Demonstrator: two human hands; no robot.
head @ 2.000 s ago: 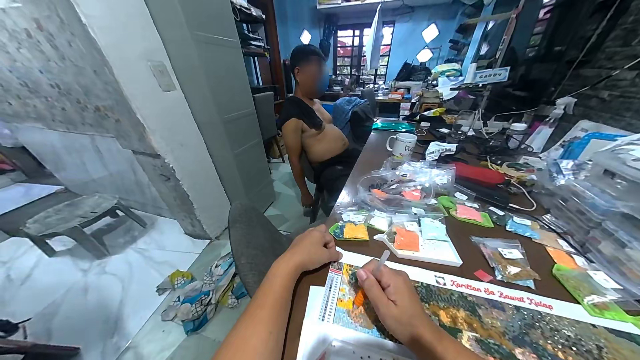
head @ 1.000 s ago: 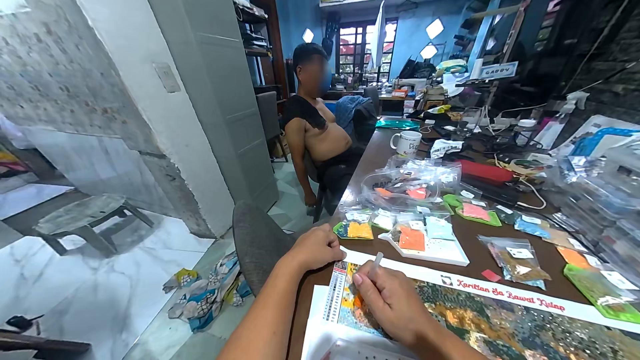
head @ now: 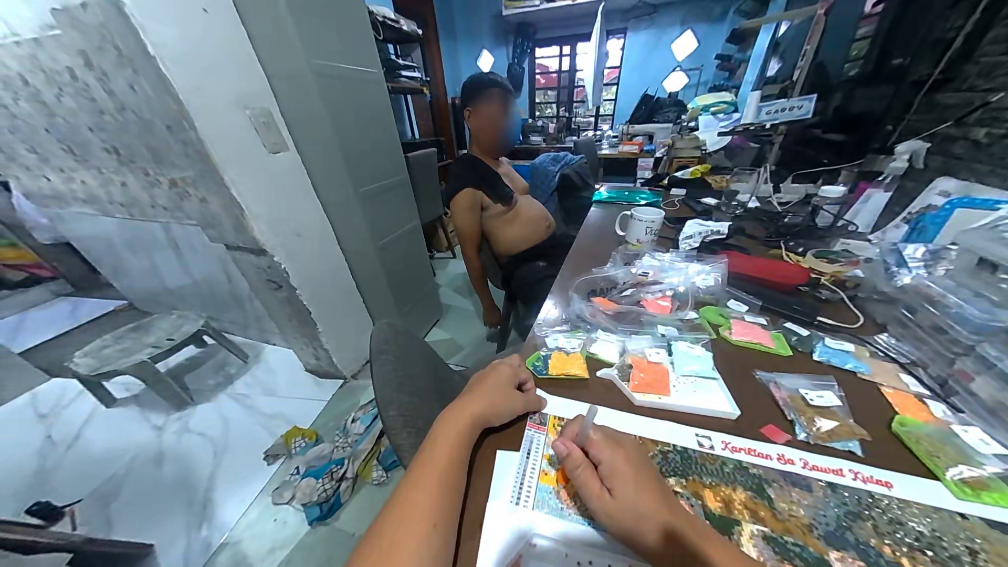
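Note:
My right hand (head: 618,472) grips a slim translucent pen-like tool (head: 586,425) over the left part of a diamond painting canvas (head: 756,492); the tool's tip is hidden by the fingers. At the canvas's top left corner rests my left hand (head: 504,391), its fingers curled, with nothing seen in it. A white tray (head: 709,400) just beyond the canvas holds small bags of orange and pale blue beads. Left of it lies a bag of yellow beads (head: 567,364). Part of a clear plastic container (head: 567,551) shows at the bottom edge.
Farther along the dark table (head: 579,268) are clear bags (head: 685,276), a white mug (head: 642,226), a red pouch (head: 764,270) and cables. A green tray (head: 953,465) lies at the right. A person (head: 504,205) sits beyond a grey chair (head: 405,394). Cloth (head: 339,465) lies on the floor.
Orange that showed below my right hand's fingers two seconds ago is now less visible. My left hand stays at the canvas corner.

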